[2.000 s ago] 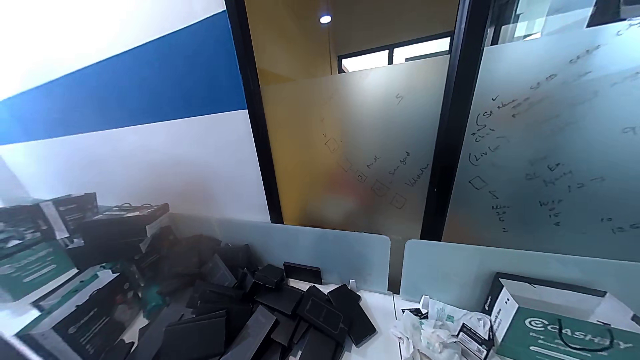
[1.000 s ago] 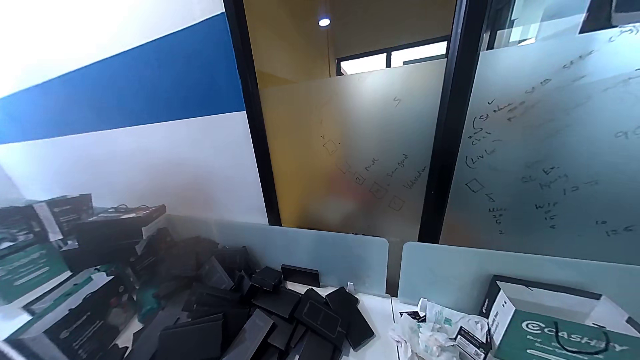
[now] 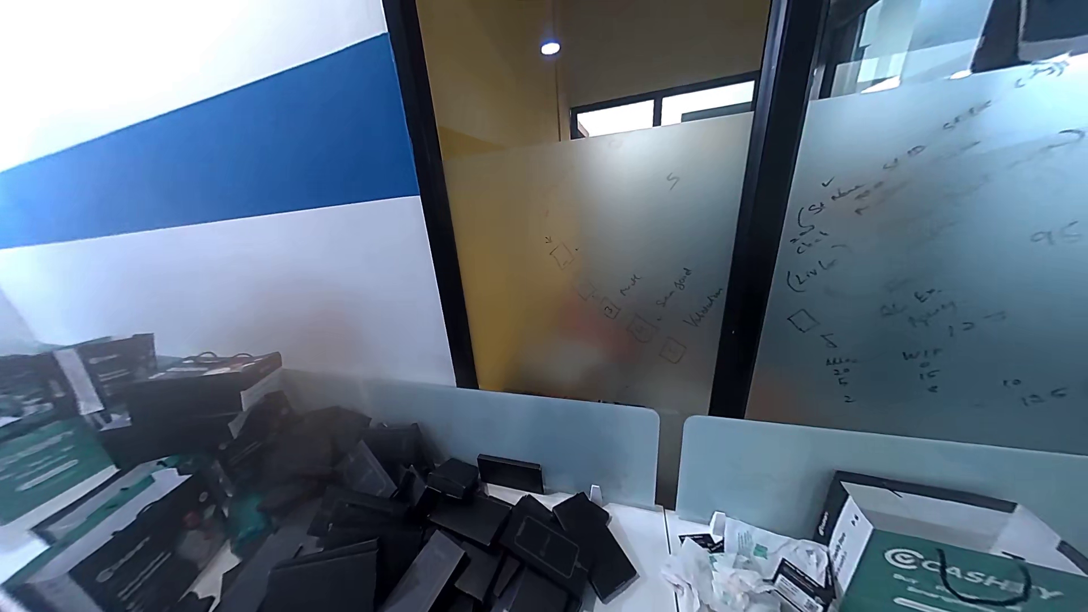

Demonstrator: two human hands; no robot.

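Neither of my hands shows in the head view. A heap of flat black boxes (image 3: 476, 518) lies on a white table (image 3: 633, 544), some tilted over one another. Near the middle of the heap, one black box (image 3: 546, 544) has a rounded outline on its face. To the right of the heap are crumpled clear plastic bags (image 3: 722, 578) and a small black-and-white box (image 3: 799, 586). An open green, black and white carton (image 3: 960, 569) with a black cord handle stands at the lower right.
Green and black cartons (image 3: 127, 535) crowd the lower left, blurred in part. More dark boxes (image 3: 200, 382) are stacked behind them. Low frosted dividers (image 3: 544, 433) run along the table's back edge. Behind rise frosted glass panels (image 3: 918, 255) with handwriting, black frames and a blue-striped wall (image 3: 212, 161).
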